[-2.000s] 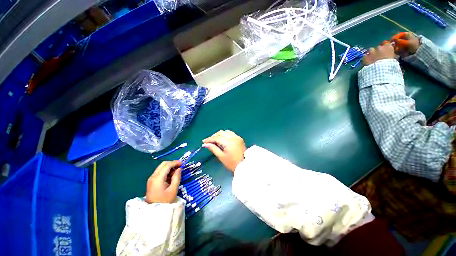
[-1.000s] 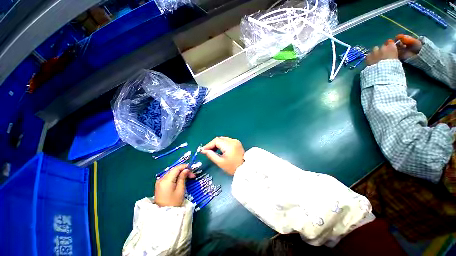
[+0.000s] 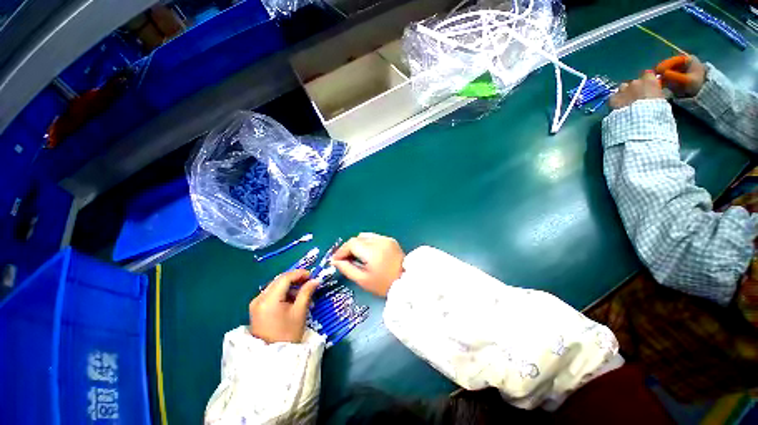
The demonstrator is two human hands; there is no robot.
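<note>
My left hand holds a thin blue wire lead between thumb and finger, above the row of leads. My right hand is at the lead's upper end, fingertips pinched close to its pale tip. Whether a sleeve is between those fingers is too small to tell. Several blue leads with silvery and pinkish ends lie side by side on the green bench under and right of my left hand. One single lead lies apart above them. An open clear bag of blue sleeves stands beyond my hands.
A blue crate is at the left, with a small blue tray behind it. A cream divided box and a bag of white tubing are at the back. A neighbour's checked sleeves and hands work at the right over blue leads.
My right hand has come down and closer to my left hand at the lead. My left hand, which earlier shifted right onto the leads, has moved slightly left. The neighbour's hands have shifted slightly.
</note>
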